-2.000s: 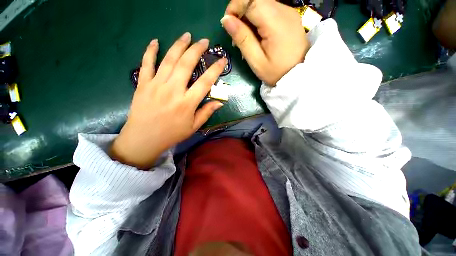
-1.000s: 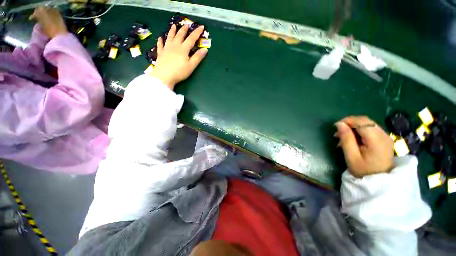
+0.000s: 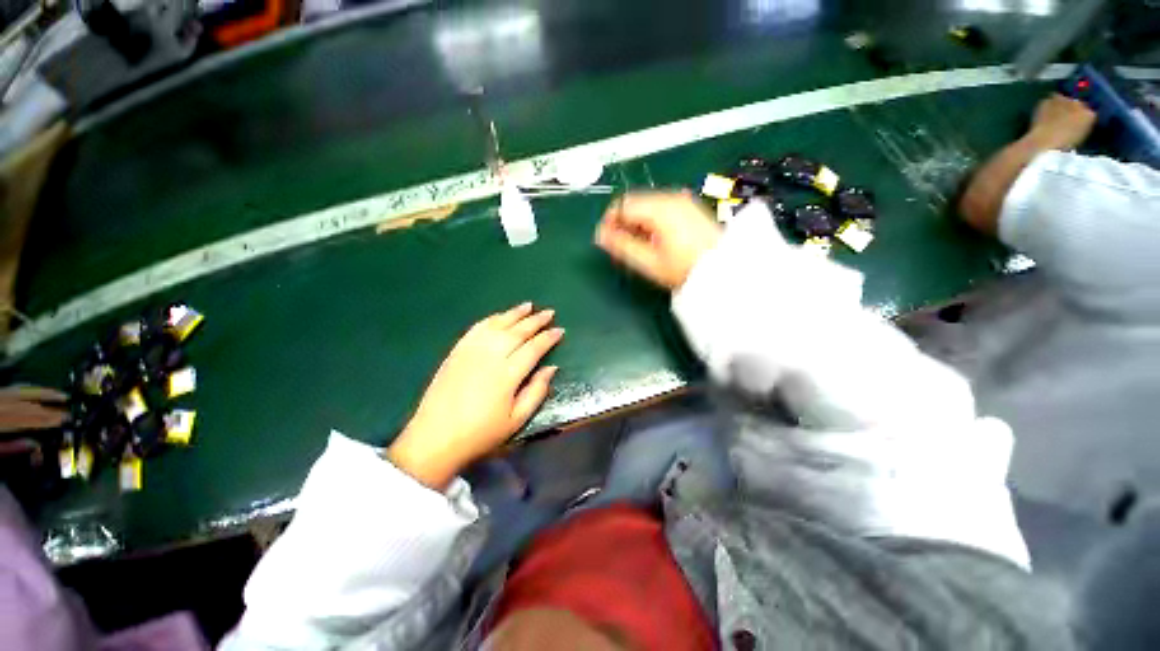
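My left hand [image 3: 477,392] rests palm down on the green bench [image 3: 318,363], fingers slightly spread, holding nothing. My right hand [image 3: 655,239] is raised farther out and to the right, blurred, with curled fingers; whether a thin tool is in it cannot be told. A translucent white bottle [image 3: 519,218] with a thin pinkish tip lies by the pale strip, left of my right hand. A group of black watch housings [image 3: 815,220] with white-and-yellow batteries [image 3: 856,237] lies to the right, partly hidden by my right sleeve. Another group of housings [image 3: 162,359] lies at the left.
A pale curved strip [image 3: 305,226] crosses the bench beyond my hands. A white scrap [image 3: 580,171] and thin pale sticks lie beside the bottle. A neighbour's hand [image 3: 28,410] is by the left group. Another person's forearm [image 3: 1005,178] reaches over the bench at the right.
The view has swung right and up. My left hand has left the group of units on the left and now lies in front of me. My right hand now shows near the bottle, away from the right-hand group.
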